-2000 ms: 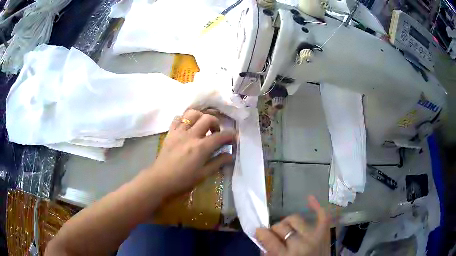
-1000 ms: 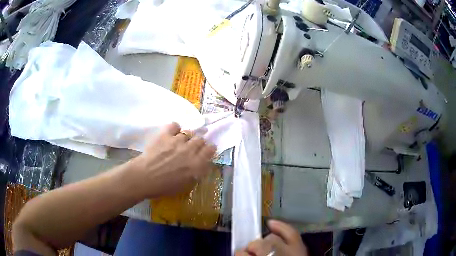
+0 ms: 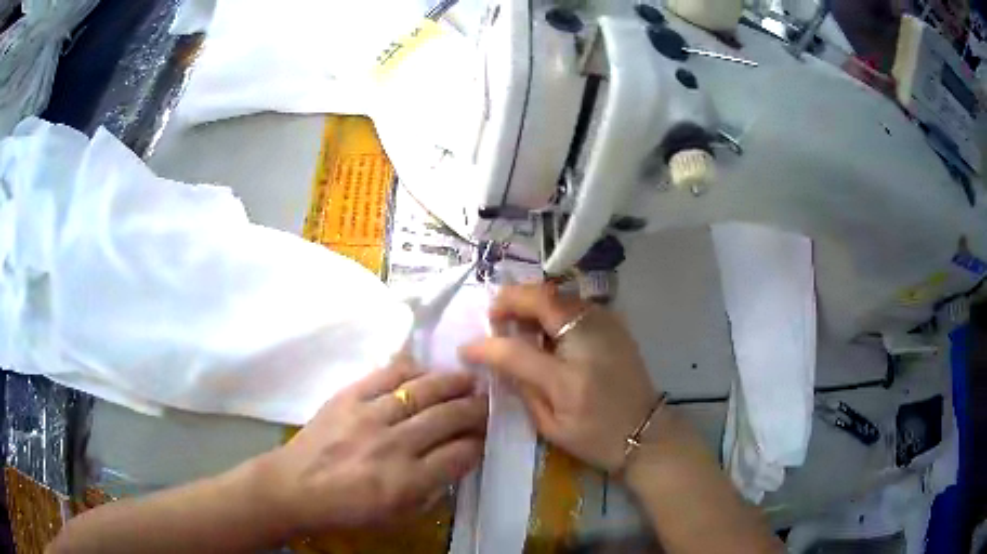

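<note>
A wide white garment panel (image 3: 227, 292) lies left of the needle, its right end reaching the presser foot (image 3: 487, 258). A narrow white band (image 3: 509, 465) runs from the needle area down toward me. My left hand (image 3: 390, 444) lies flat over the panel's lower right end and the band's left edge, fingers pointing right. My right hand (image 3: 574, 379) is just below the foot, thumb and index finger pinching the cloth at the band; it is slightly blurred. The cloth edges under my fingers are partly hidden.
The off-white machine head (image 3: 639, 141) stands above and right of the needle. Folded white strips (image 3: 768, 346) lie under its arm, with thread snips (image 3: 850, 422) to their right. More white cloth (image 3: 303, 54) lies behind left. A control panel (image 3: 942, 92) is at upper right.
My right hand has moved from the band's near end up to the cloth just below the foot. My left hand has shifted slightly down. The view has moved closer to the machine.
</note>
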